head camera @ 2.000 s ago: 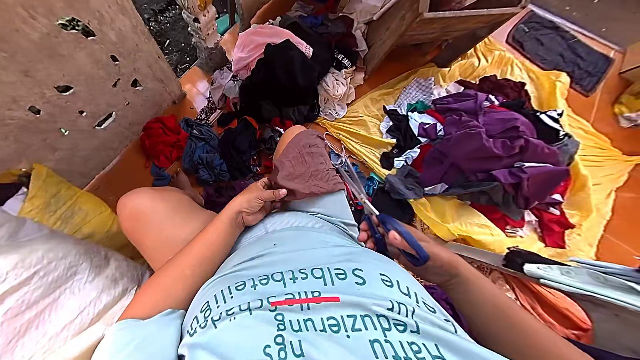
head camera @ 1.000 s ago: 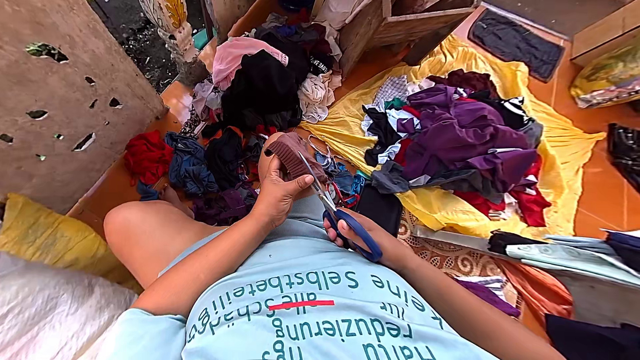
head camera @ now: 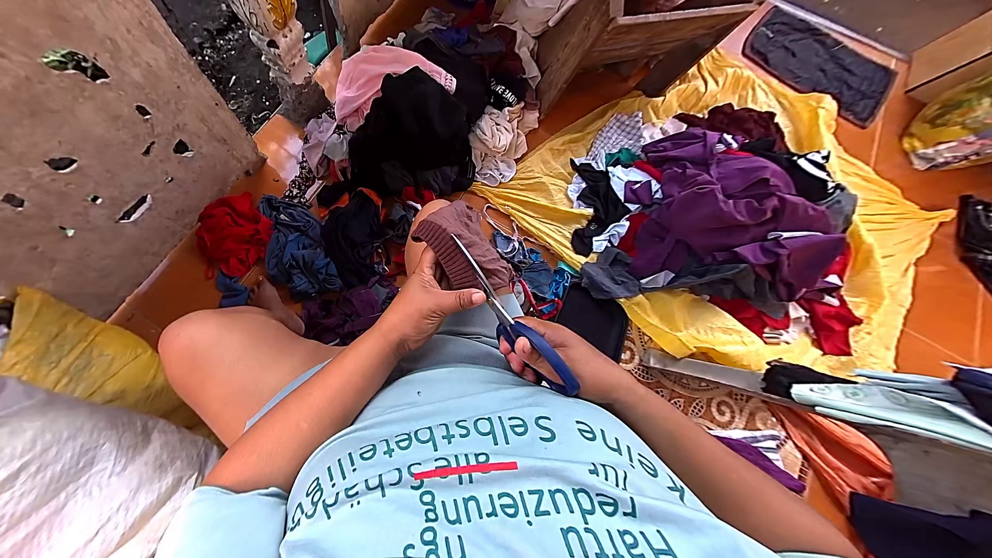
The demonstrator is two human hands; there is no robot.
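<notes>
My left hand (head camera: 430, 298) pinches the near edge of a brown ribbed knit cloth piece (head camera: 465, 248), which lies over my raised knee. The thumb points right, toward the scissors. My right hand (head camera: 558, 356) has its fingers through the blue handles of a pair of scissors (head camera: 546, 353). The long metal blades point up and left across the brown cloth and look nearly closed. Whether cloth lies between them, I cannot tell.
A purple garment (head camera: 713, 201) tops a heap on a yellow cloth (head camera: 899, 256) at right. Black clothes (head camera: 411, 124) and a red cloth (head camera: 232, 232) lie ahead and left. A wooden crate (head camera: 643, 39) stands beyond. White sacking (head camera: 85, 465) is at lower left; folded fabrics (head camera: 891, 411) lie at right.
The brown cloth hung from my left hand near the scissors two seconds ago; its ribbed band now faces me. The scissor blades, apart at first, have come nearly together over the cloth.
</notes>
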